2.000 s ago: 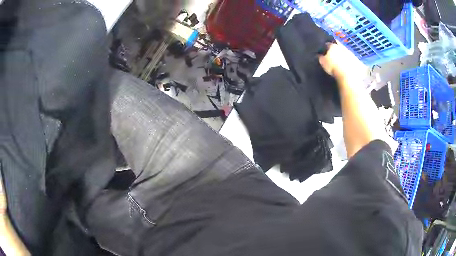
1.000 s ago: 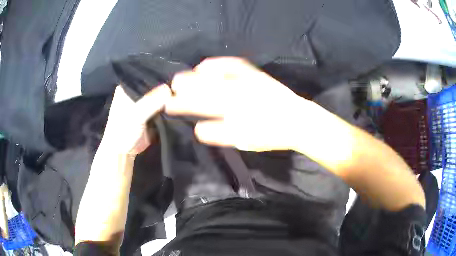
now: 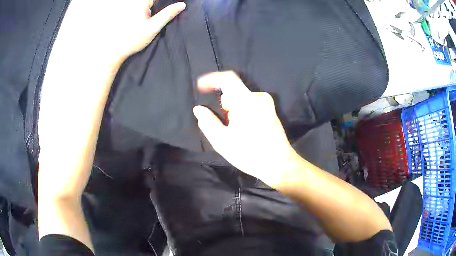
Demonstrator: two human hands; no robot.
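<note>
A large black ribbed-look garment panel (image 3: 290, 45) covers the table and hangs over the lap. A smoother black piece (image 3: 145, 107) lies on it, with a straight seam line running down near the centre. My left hand (image 3: 135, 25) rests at the top left, thumb spread out on the cloth, its other fingers cut off by the top edge. My right hand (image 3: 240, 115) is over the middle, thumb and index finger curved towards each other at the cloth. Whether they pinch it cannot be told.
At the right are a blue plastic basket (image 3: 432, 140), a red basket (image 3: 382, 150) and a dark cloth piece (image 3: 407, 205) on a white surface. Small tools and thread (image 3: 410, 35) lie on the white table at the upper right. More black cloth (image 3: 25, 65) hangs at the far left.
The view has turned from the side pile to the lap and table. My left hand has moved up and away from my right hand, and the dark piece now lies flatter on the panel.
</note>
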